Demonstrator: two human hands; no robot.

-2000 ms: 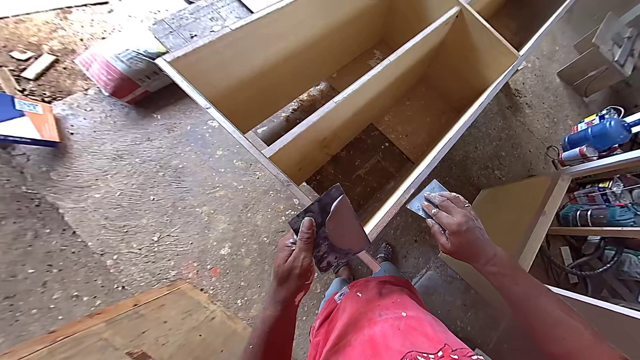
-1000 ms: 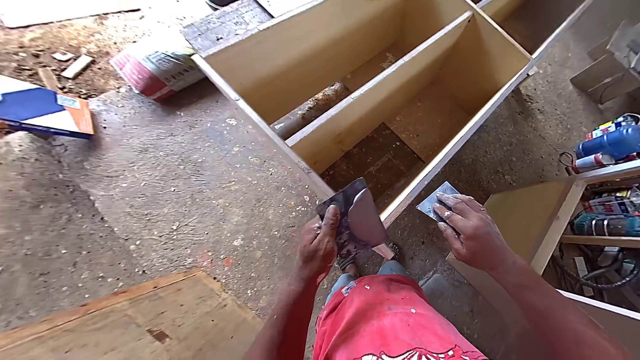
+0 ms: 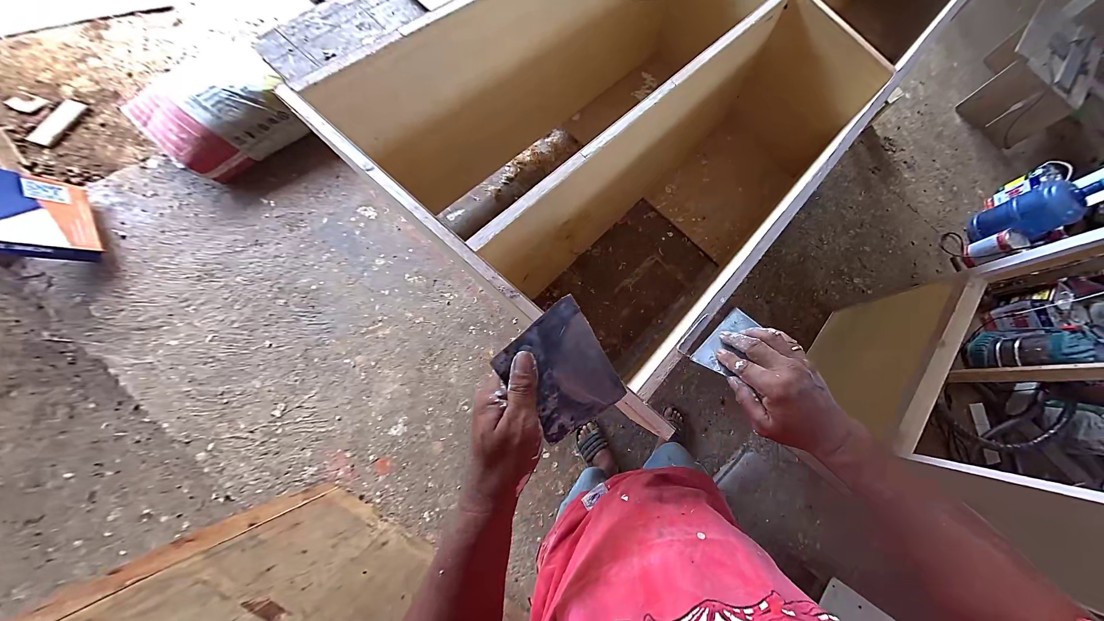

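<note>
My left hand (image 3: 509,423) grips a dark square plate (image 3: 569,371), smeared with a lighter patch of what looks like paste, thumb on top. It is held over the near corner of a long wooden cabinet frame (image 3: 552,185) with yellowish inner panels and pale edges. In my right hand (image 3: 776,379) is a small pale flat scraper (image 3: 729,341), its blade at or just over the cabinet's right edge; contact cannot be told. White residue marks the fingers of my right hand.
A pipe-like cylinder (image 3: 517,181) lies inside the cabinet. A red and white sack (image 3: 216,125) and an orange-blue box (image 3: 47,216) are at left, a wooden panel (image 3: 250,561) at lower left. At right are a blue bottle (image 3: 1026,211) and a shelf unit (image 3: 940,366) with power tools.
The view has shifted a little. My right hand with the scraper has come closer to the cabinet's right edge. Both hands keep hold of what they held.
</note>
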